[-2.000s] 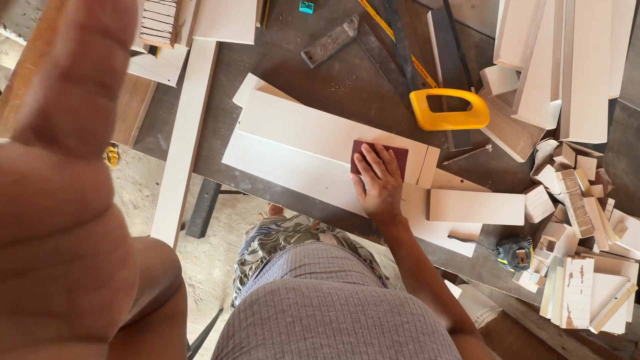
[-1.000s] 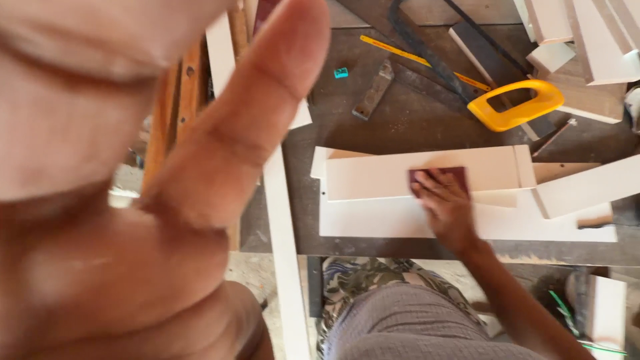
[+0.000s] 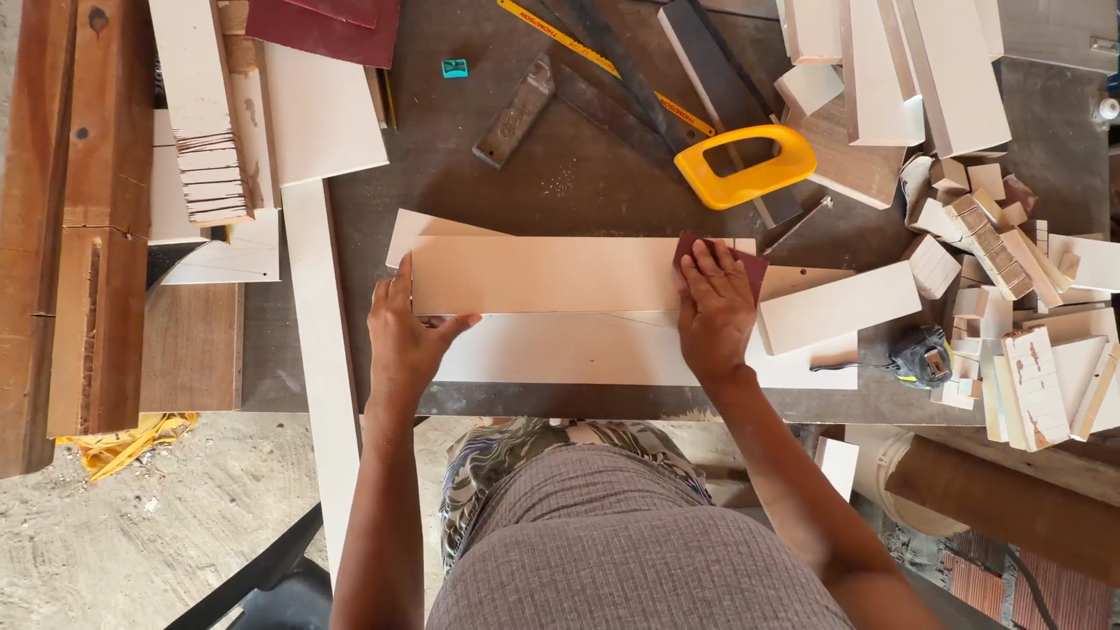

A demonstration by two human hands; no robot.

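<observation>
A long, pale, flat board (image 3: 542, 275) lies crosswise in front of me, on top of other pale boards. My left hand (image 3: 407, 319) grips its left end, the thumb along the near edge and the fingers at the end. Under my right hand (image 3: 716, 297) a dark red sheet of sandpaper (image 3: 752, 267) is pressed flat against the board's right end. Beneath and nearer to me is a wider white board (image 3: 560, 350). A shorter pale piece (image 3: 840, 308) sits at a slant just right of my right hand.
A hacksaw with a yellow handle (image 3: 745, 166) lies beyond the board, near a try square (image 3: 516, 109) and a yellow hacksaw blade (image 3: 569, 44). Small wood offcuts (image 3: 989, 236) and a tape measure (image 3: 923, 357) are at the right. More red sandpaper (image 3: 350, 31) rests on boards at the left.
My left hand, earlier raised close to the camera, now holds the board's left end. My right hand and the sandpaper have moved right along the board. The view has shifted.
</observation>
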